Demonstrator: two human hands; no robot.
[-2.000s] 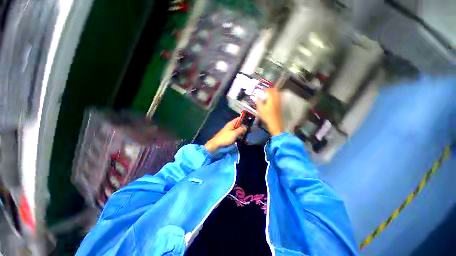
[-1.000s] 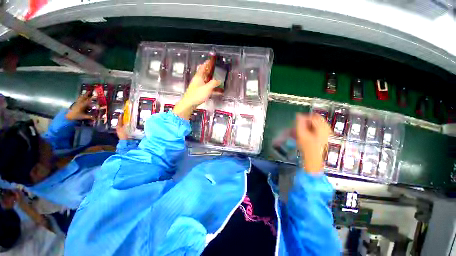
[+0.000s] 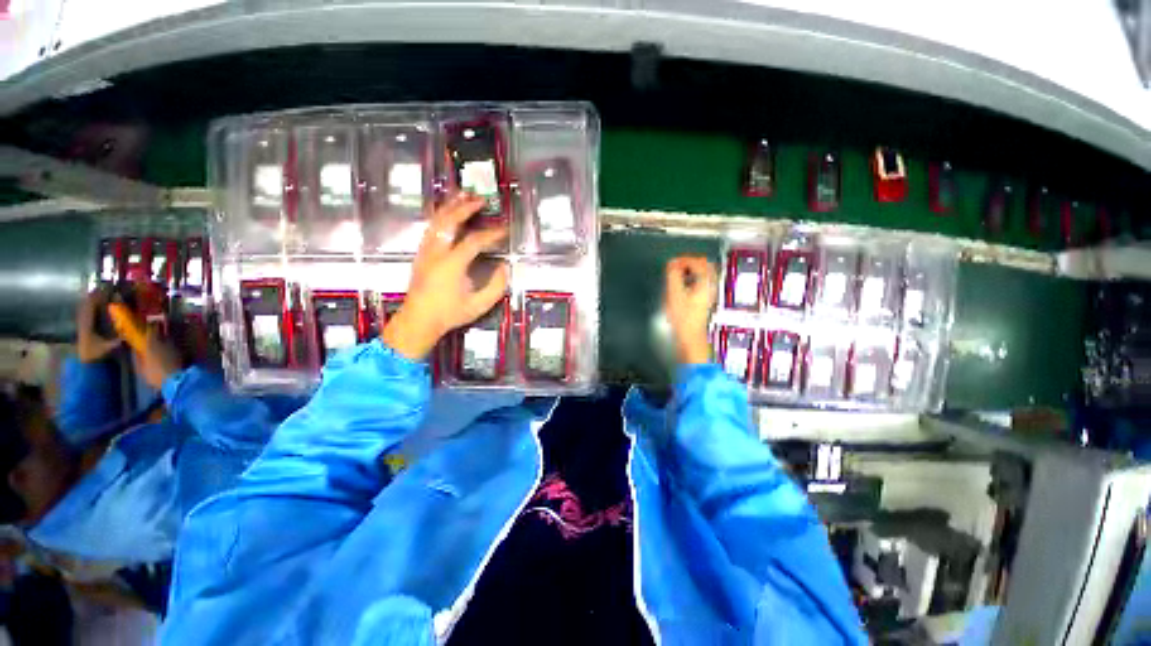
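Observation:
A large clear tray (image 3: 401, 274) lies in front of me, with two rows of pockets. Red-rimmed black phones show in its lower row. A phone (image 3: 477, 164) sits in its upper row, second pocket from the right. My left hand (image 3: 452, 278) is over the tray, its fingertips at the lower edge of that phone and its fingers apart. Paler phone shapes show in the other upper pockets; I cannot tell if they lie in this tray or below it. My right hand (image 3: 690, 307) is curled between two trays, with a small dark spot at its fingers; whether it holds anything is unclear.
A second clear tray with phones (image 3: 833, 316) lies to the right. Beyond a pale rail, single phones (image 3: 824, 181) lie on the green belt (image 3: 694, 181). A white machine (image 3: 928, 492) is at the lower right. A neighbour in blue (image 3: 120, 486) works at the left with an orange tool.
The phone at my left hand has gone from raised and tilted to lying in an upper pocket. The view has shifted, and my right hand appears nearer the left tray.

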